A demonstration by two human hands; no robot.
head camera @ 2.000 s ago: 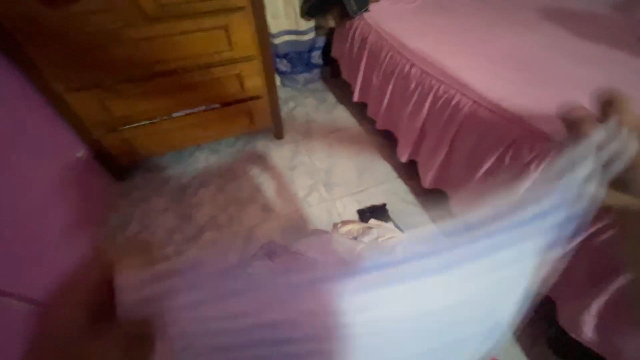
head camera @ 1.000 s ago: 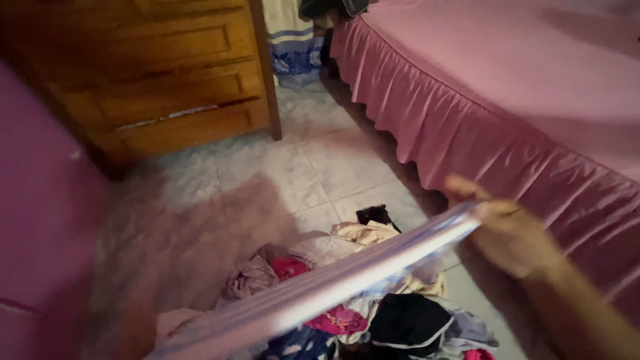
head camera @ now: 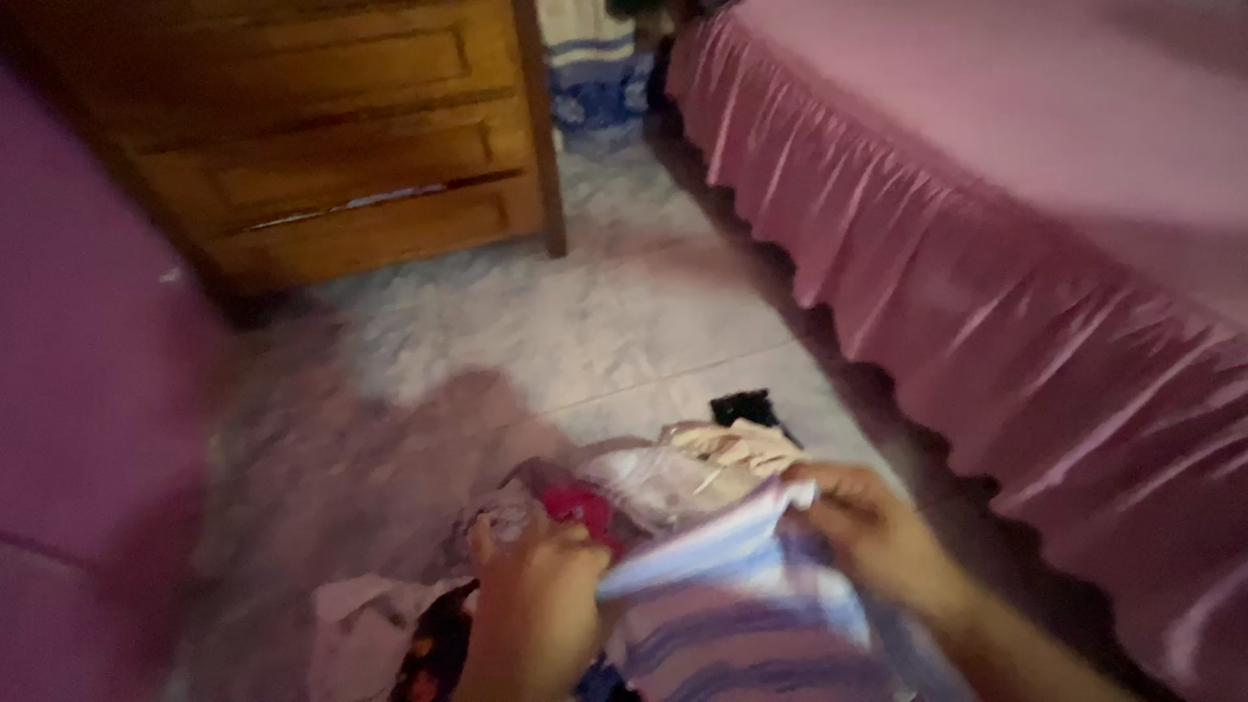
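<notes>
A striped white, blue and purple cloth [head camera: 751, 624] hangs between my two hands at the bottom centre of the head view. My left hand [head camera: 541, 585] is closed on its left edge, and my right hand [head camera: 863, 517] pinches its upper right corner. Behind and below the cloth lies a heap of clothes on the floor: a cream garment [head camera: 736, 447], a whitish one [head camera: 663, 483], a bright pink one [head camera: 577, 509] and a dark patterned one [head camera: 429, 648]. The cloth hides part of the heap.
A wooden chest of drawers [head camera: 361, 146] stands at the upper left beside a purple wall [head camera: 88, 341]. On the right is a bed with a pink ruffled skirt [head camera: 936, 283]. A black item [head camera: 746, 409] lies on the tiled floor [head camera: 624, 331]. A patterned curtain [head camera: 590, 63] hangs behind.
The cloth was stretched wide between my hands and now hangs in a shorter span. My hands have come closer together, the right one moving left and down.
</notes>
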